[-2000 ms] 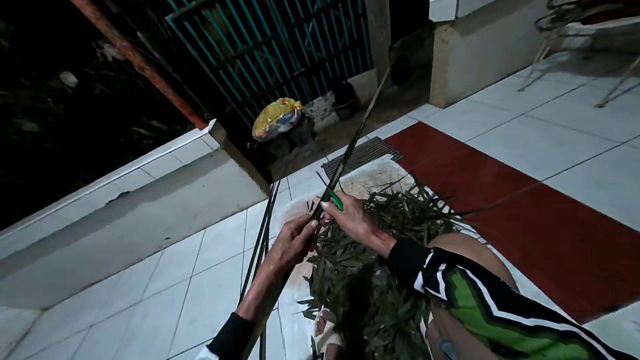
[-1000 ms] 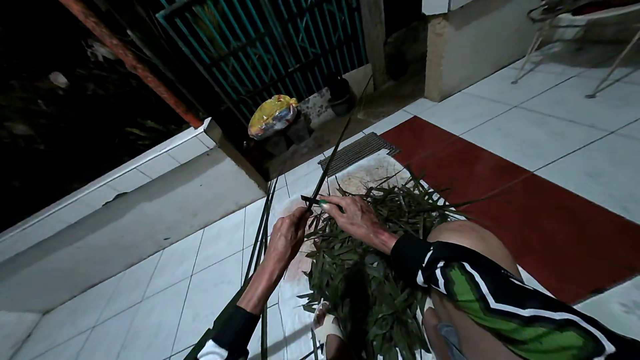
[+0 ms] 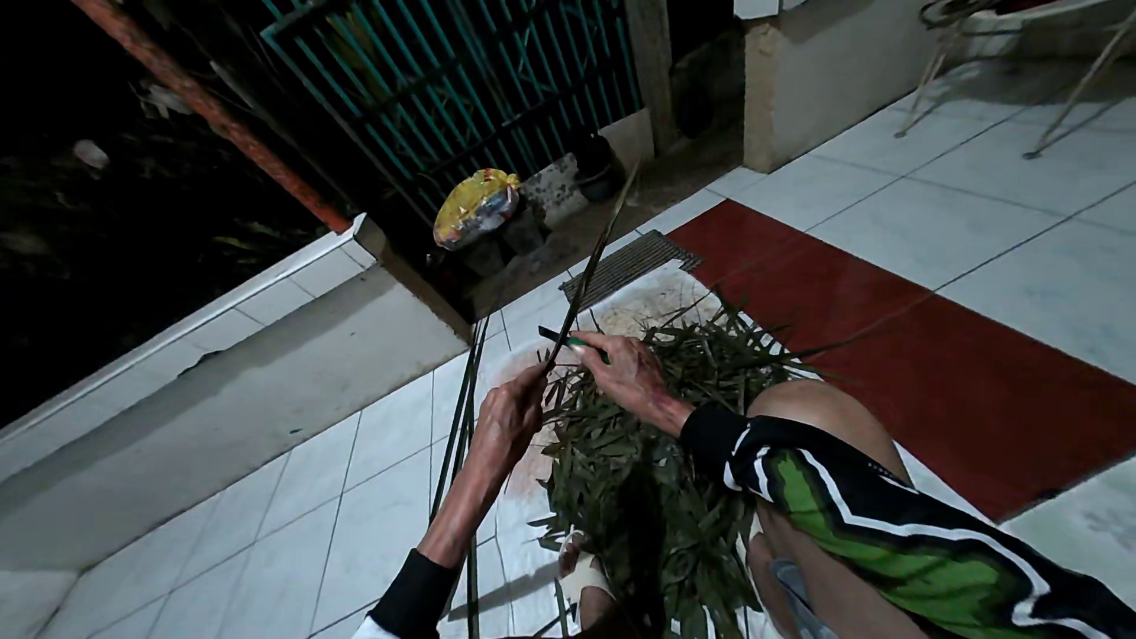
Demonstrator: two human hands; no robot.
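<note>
My left hand (image 3: pixel 512 410) grips a long, thin palm-like frond strip (image 3: pixel 593 266), which slants up and away toward the gate. In my right hand (image 3: pixel 623 368) is a small knife with a green handle (image 3: pixel 589 344); its dark blade lies across the strip just above my left hand. Below my right hand, a heap of cut green leaves (image 3: pixel 621 479) covers the floor between my legs. Several long, dark stalks (image 3: pixel 461 417) lie to the left of my left hand.
A low white wall (image 3: pixel 266 355) runs along the left. Ahead are a teal metal gate (image 3: pixel 461 80), a yellow plastic bag (image 3: pixel 479 209) and a dark pot (image 3: pixel 596 169). A grey ribbed mat (image 3: pixel 630 266) lies beside a red floor strip (image 3: pixel 923 355). Metal furniture legs (image 3: pixel 1078 106) stand at upper right.
Two seconds ago the green-handled knife pointed up along the strip; now its blade lies across it. My hands have stayed close together, with the strip still in my left hand.
</note>
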